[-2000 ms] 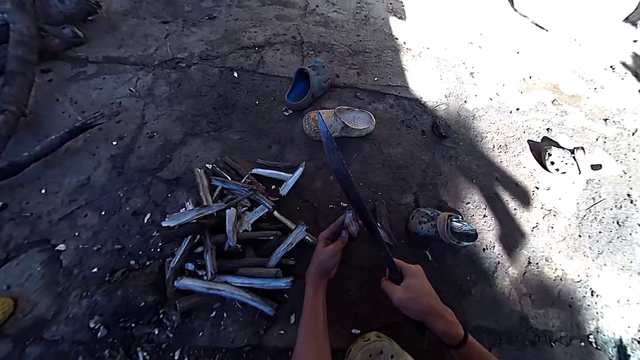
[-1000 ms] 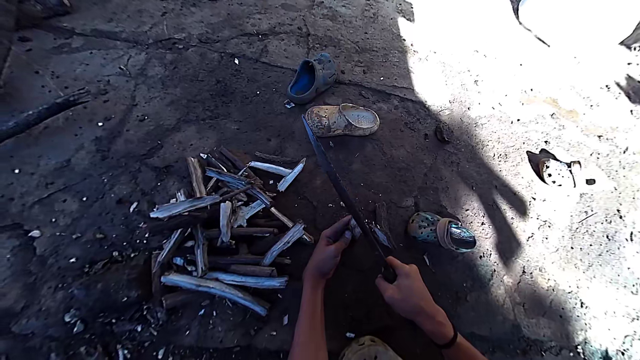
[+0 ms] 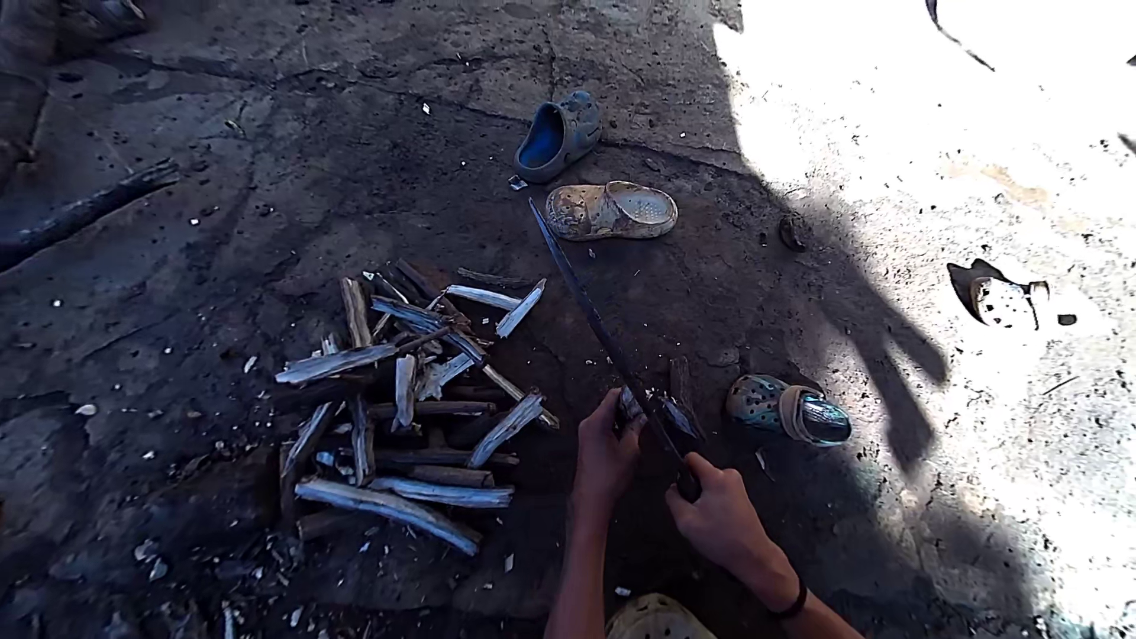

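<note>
My right hand [image 3: 714,510], with a dark band at the wrist, is closed around the handle of a machete [image 3: 587,311]. The long dark blade slants up and left, its tip beside a tan clog. My left hand [image 3: 608,444] holds a short piece of wood [image 3: 630,406] upright or nearly so against the blade's lower part; the contact is partly hidden. Just right of the blade are more dark wood pieces [image 3: 682,390]. A pile of split sticks [image 3: 390,510] lies on the ground left of my hands.
A blue-grey clog [image 3: 581,124] and the tan clog [image 3: 612,213] lie ahead. A patterned clog [image 3: 763,404] is at the right, a white one [image 3: 1003,302] farther off in sunlight. A thick branch [image 3: 98,209] lies at the left. Wood chips litter the cracked ground.
The machete blade has come down lower over the wood by my left hand since two seconds ago. Both hands keep their holds. The view has shifted slightly.
</note>
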